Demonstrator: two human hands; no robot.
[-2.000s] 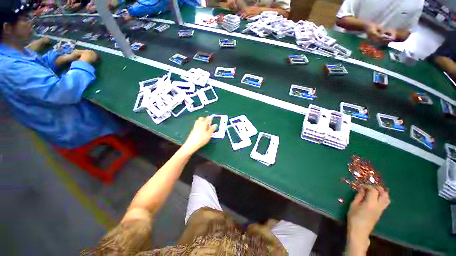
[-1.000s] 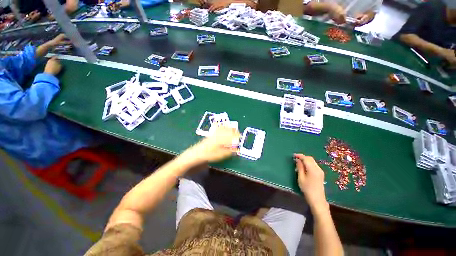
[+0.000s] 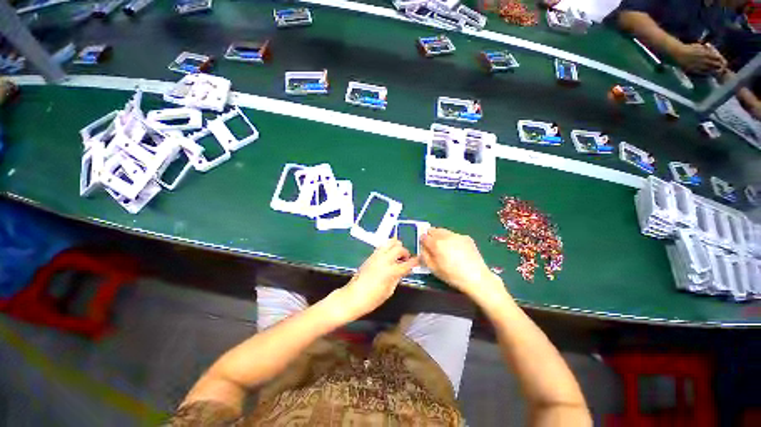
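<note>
A white plastic frame lies at the bench's front edge between my hands. My left hand grips its near left side. My right hand has its fingertips on its right side; whether they hold a small part is hidden. Another white frame lies just to its left, and several overlapping frames lie beyond that. A heap of small copper-coloured parts lies to the right of my right hand.
A jumbled pile of white frames is at left. Two short frame stacks stand by the belt rail. Larger stacks stand at far right. Part-assembled units sit on the dark belt. A person's hands show at top right.
My right hand has moved left from the copper heap to the frame. My left hand has gone from the loose frames to this frame, now at the front edge. The view has shifted right and down.
</note>
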